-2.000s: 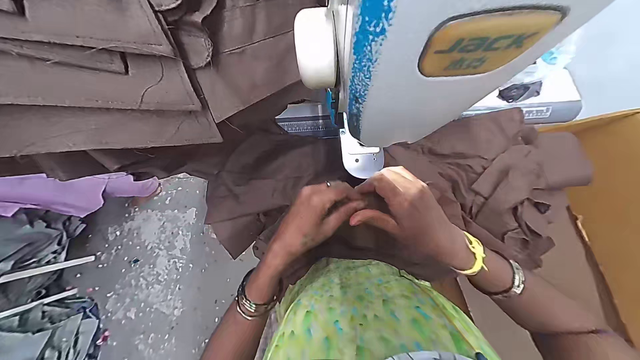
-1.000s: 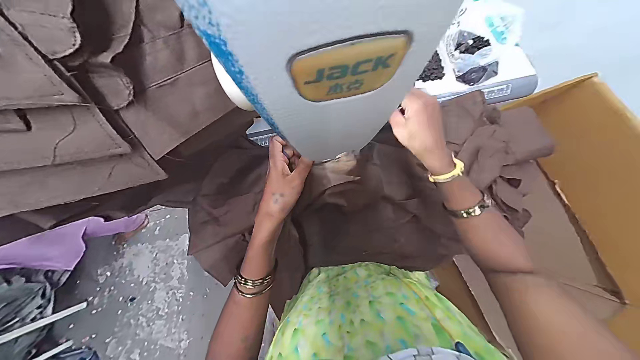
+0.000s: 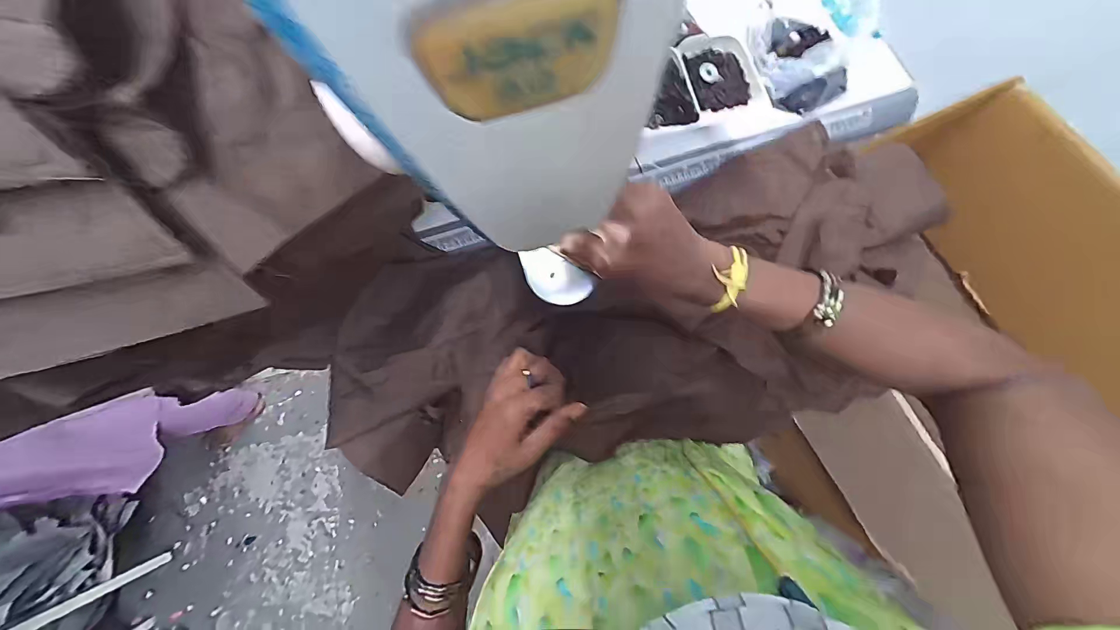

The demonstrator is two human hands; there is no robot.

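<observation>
Brown fabric (image 3: 665,376) lies bunched over the bed of a white and blue Jack sewing machine (image 3: 542,175) and hangs over the front edge. My left hand (image 3: 516,420), with a ring, rests on this cloth with bent fingers; whether it pinches the cloth is unclear. Beside the machine head, at the right, my right hand (image 3: 643,241) has its fingers curled next to a white round guard (image 3: 557,276). What those fingers touch or hold cannot be told. The needle area is hidden behind the machine head.
Stacked brown garment pieces (image 3: 105,236) lie at the left. A cardboard box (image 3: 1024,201) stands at the right, with fabric reaching its edge. Behind the machine are small trays of dark buttons (image 3: 717,79). Purple cloth (image 3: 87,446) hangs at the lower left, above a speckled floor (image 3: 271,516).
My left hand has come away from the machine head, down onto the cloth nearer my lap. My right hand, raised at the right a second ago, is now close against the head. The view has shifted.
</observation>
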